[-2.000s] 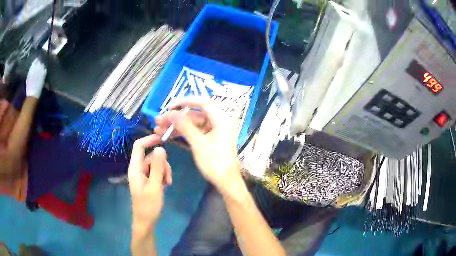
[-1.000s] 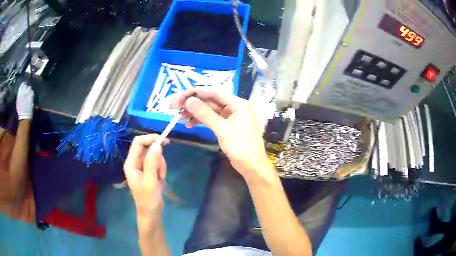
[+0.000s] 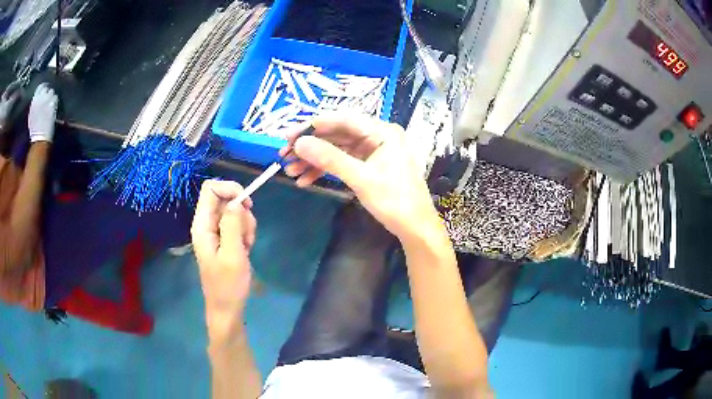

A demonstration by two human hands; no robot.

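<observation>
My left hand (image 3: 224,226) pinches the lower end of a short white sleeve (image 3: 261,181) between thumb and fingertips. The sleeve slants up to the right. My right hand (image 3: 343,160) is at its upper end, with thumb and fingers closed on something thin and dark, perhaps a wire lead; the fingers hide most of it. Both hands are in front of the near edge of the blue bin (image 3: 226,131). Loose white sleeves (image 3: 293,97) lie in its near compartment.
Long strips with blue wires (image 3: 168,167) lie left of the bin. A machine (image 3: 578,132) with red digits stands right, above a heap of small metal bits (image 3: 511,206). More strips (image 3: 632,218) hang further right. A person's white-gloved hand (image 3: 43,113) is at far left.
The head view has shifted. Compared with the earliest frame, my hands are further apart and more of the white sleeve shows between them; my left hand still pinches it.
</observation>
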